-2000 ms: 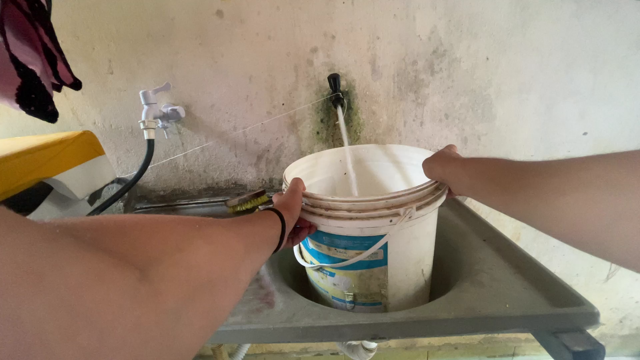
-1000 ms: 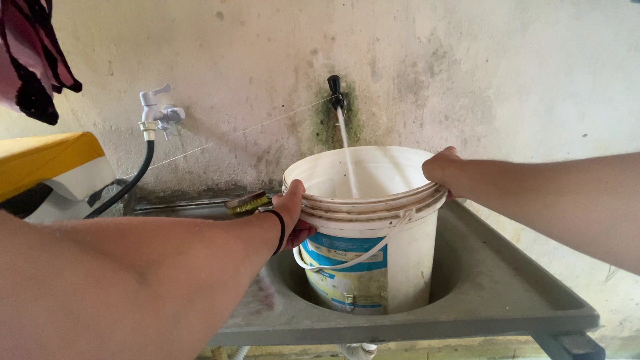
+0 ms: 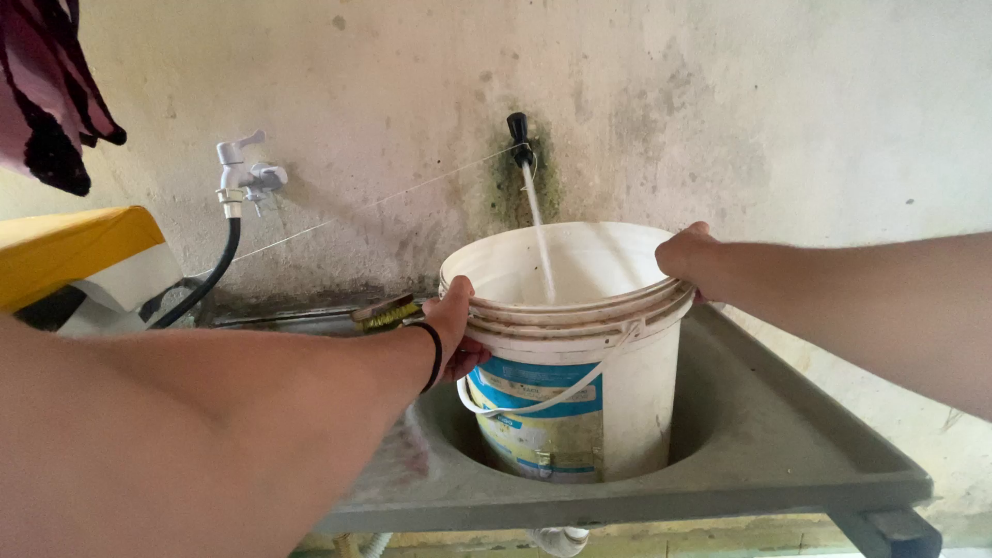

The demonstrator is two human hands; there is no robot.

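A white plastic bucket (image 3: 639,403) with a blue and yellow label stands in the round basin of a grey sink (image 3: 775,434). My left hand (image 3: 457,329) grips its rim at the left, thumb on top and fingers beneath; a black band circles the wrist. At the right of the rim, my right hand (image 3: 690,256) holds on, its fingers partly hidden. Water pours into the bucket from a black tap (image 3: 520,139) on the wall. The bucket's white handle (image 3: 542,401) hangs down in front. The water level inside is hidden.
Behind my left hand lies a scrub brush (image 3: 385,312) with yellow-green bristles. A white tap (image 3: 240,174) with a black hose (image 3: 209,279) is on the wall at left, near a yellow and white appliance (image 3: 85,240). Dark pink cloth (image 3: 46,93) hangs at upper left. A thin string runs to the black tap.
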